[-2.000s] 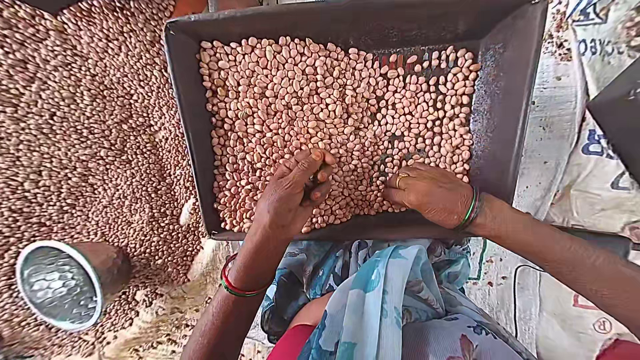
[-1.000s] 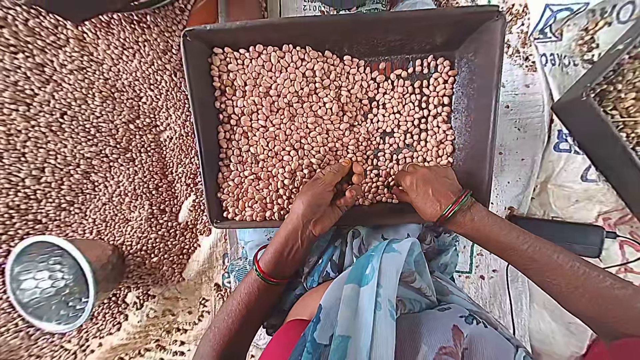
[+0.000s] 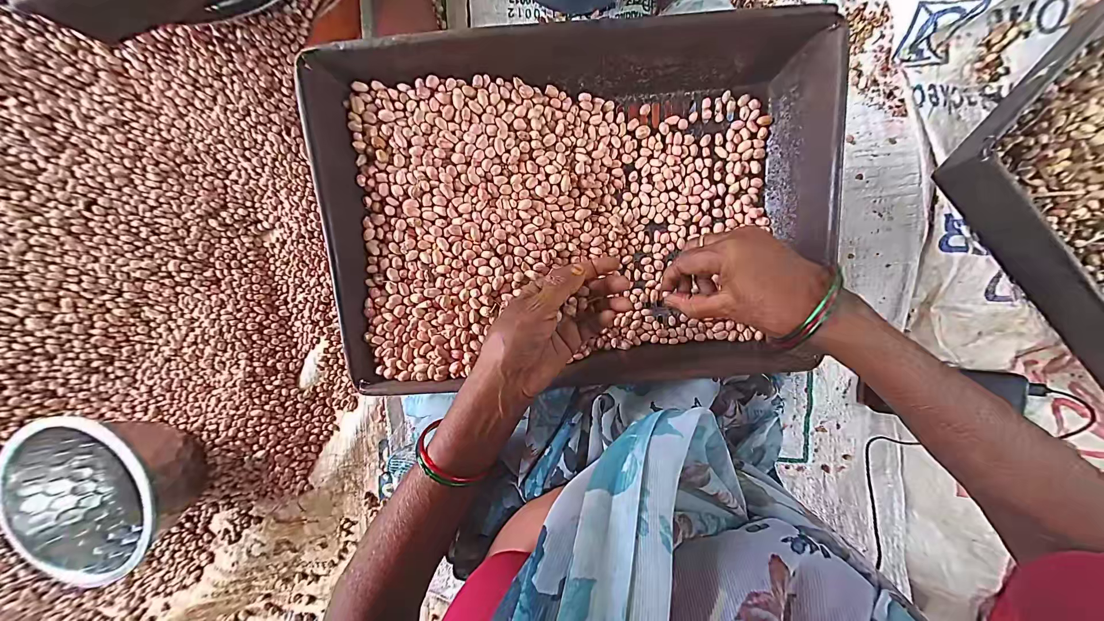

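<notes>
A dark rectangular tray [image 3: 569,52] holds a layer of pinkish shelled nuts [image 3: 483,190], likely peanuts, thick at the left and thinner at the right. My left hand [image 3: 552,323] hovers over the tray's near side, palm turned up and fingers curled apart; no held nut can be made out. Just right of it, my right hand [image 3: 746,280] is low over the thinner nuts, thumb and fingertips drawn close together. Whether a nut is between those fingertips cannot be seen. Bangles circle both wrists.
A large heap of similar nuts [image 3: 147,207] spreads at the left, with a metal cup [image 3: 78,500] lying on its side there. Another dark tray [image 3: 1026,233] of mixed pieces is at the right edge. A black device [image 3: 992,388] with a cable lies on printed sacks [image 3: 949,302].
My left hand's fingers have spread from a pinch. My right hand has lifted from the nuts, its fingertips now in sight. The view has shifted a little.
</notes>
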